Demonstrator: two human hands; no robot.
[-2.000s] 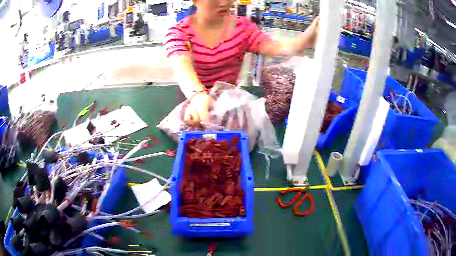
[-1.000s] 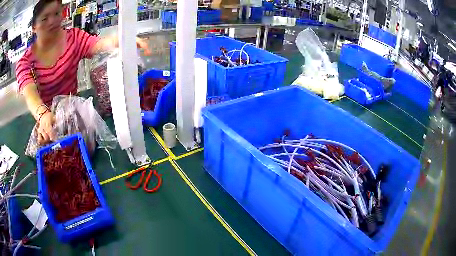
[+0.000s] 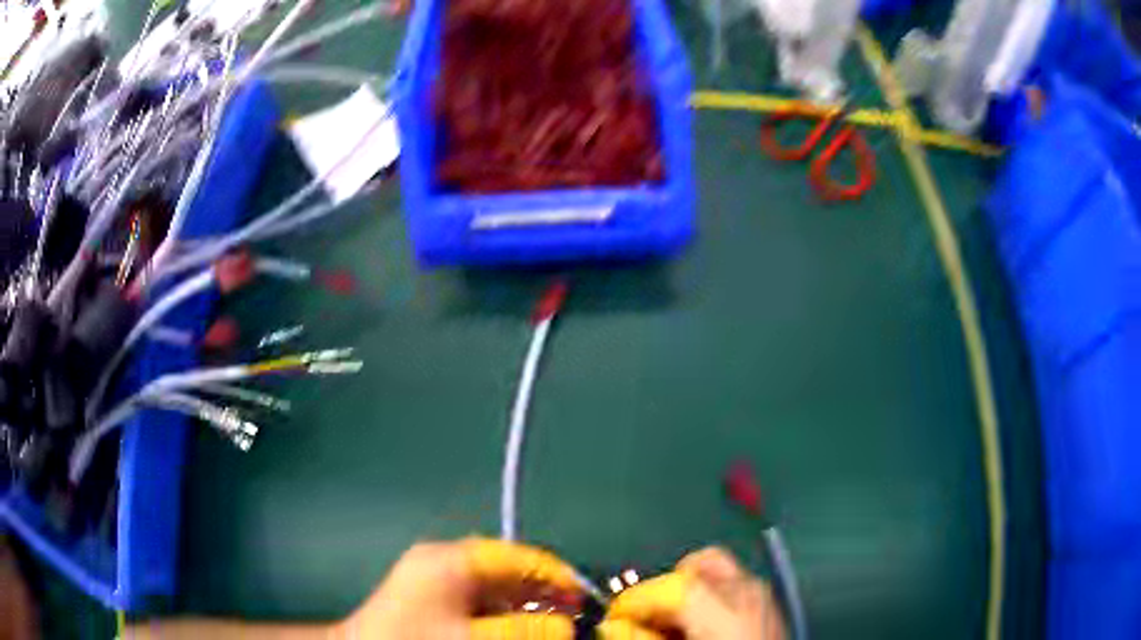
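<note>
My left hand [image 3: 457, 594] and my right hand [image 3: 694, 600], with yellow finger cots, meet at the bottom edge, partly cut off. Their fingertips close on wire ends [image 3: 622, 581] with small silvery tips and something dark between them; the exact grip is blurred. A white-grey cable [image 3: 513, 431] runs up from behind my left hand to a small red plug [image 3: 551, 300]. A second red plug [image 3: 742, 485] lies near a grey cable [image 3: 786, 575] beside my right hand. The blue housing bin [image 3: 551, 238] holds many red-brown housings [image 3: 551, 100].
The left blue bin [image 3: 157, 500] is heaped with black parts and white cables; its loose wire ends [image 3: 325, 363] overhang the green bench. A paper tag [image 3: 350, 144] lies beside it. Orange-red scissors [image 3: 841, 169] lie by white posts [image 3: 813, 50]. A large blue crate [image 3: 1089, 350] stands right.
The view has swung from the large right crate back and down to the bench. Both my hands now show at the bottom, holding wire ends; neither showed before. The person opposite is out of view.
</note>
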